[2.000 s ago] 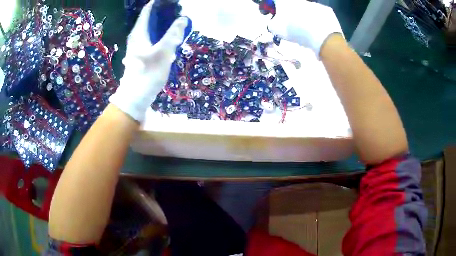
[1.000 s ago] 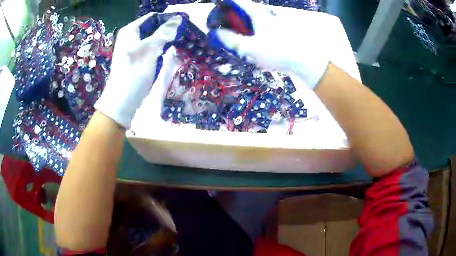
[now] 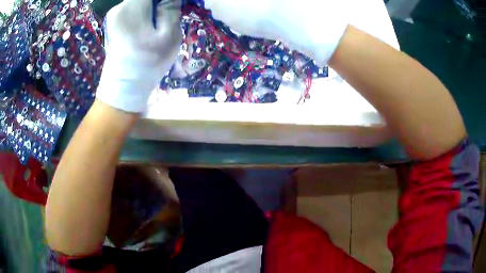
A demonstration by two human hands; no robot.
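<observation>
A heap of small dark blue circuit boards [image 3: 266, 85] with pale discs and red wires lies in the white foam box [image 3: 256, 113]. My left hand [image 3: 139, 53], in a white glove, is at the box's left side; its fingers are cut off by the top edge. My right hand [image 3: 277, 24], also gloved, reaches over the heap from the right; its fingers are cut off or hidden at the top. Boards and red wires show between the hands. What either hand holds cannot be seen.
Stacked blue panels with pale discs [image 3: 69, 53] lie at the left of the green bench [image 3: 256, 153], with another panel [image 3: 32, 125] in front. A red stool [image 3: 24, 178] is at lower left. A brown cardboard box [image 3: 346, 213] is below the bench edge.
The view has shifted, so box and heap sit higher in the picture. Both hands have moved up towards the top edge. The red tool handles seen at my right hand earlier no longer show.
</observation>
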